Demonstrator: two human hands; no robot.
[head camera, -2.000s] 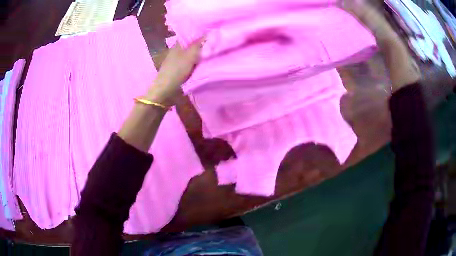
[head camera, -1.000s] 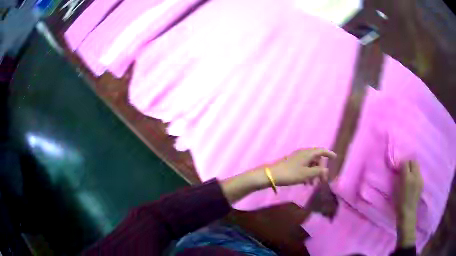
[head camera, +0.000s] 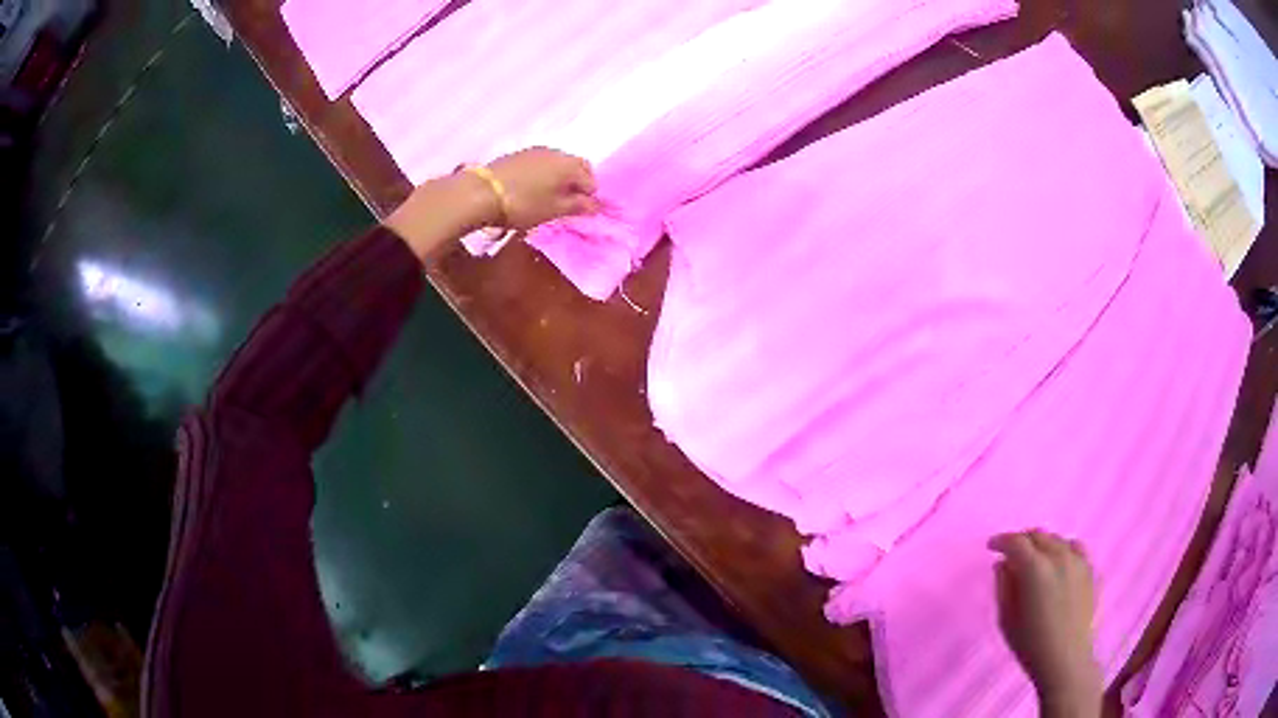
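My left hand (head camera: 540, 190), with a yellow bangle, is at the table's near edge, its fingers closed on the bunched corner of a pink panel stack (head camera: 757, 126). A wide pink ribbed stack (head camera: 855, 295) lies to its right, with a curved lower edge and uneven small pieces at its bottom corner. My right hand (head camera: 1044, 603) is over the pink fabric at the lower right, fingers bent. Whether it grips or touches the cloth cannot be told.
Another pink panel (head camera: 351, 35) lies at the upper left, and rumpled pink cloth (head camera: 1219, 617) at the lower right. A yellow printed sheet (head camera: 1201, 168) and white papers (head camera: 1233, 56) are at the upper right. The brown table edge (head camera: 561, 421) slants over the green floor (head camera: 421, 491).
The view has swung along the table. The pink stack earlier lifted in both hands now lies out of them. My left hand has moved to the table edge and closed on a panel corner.
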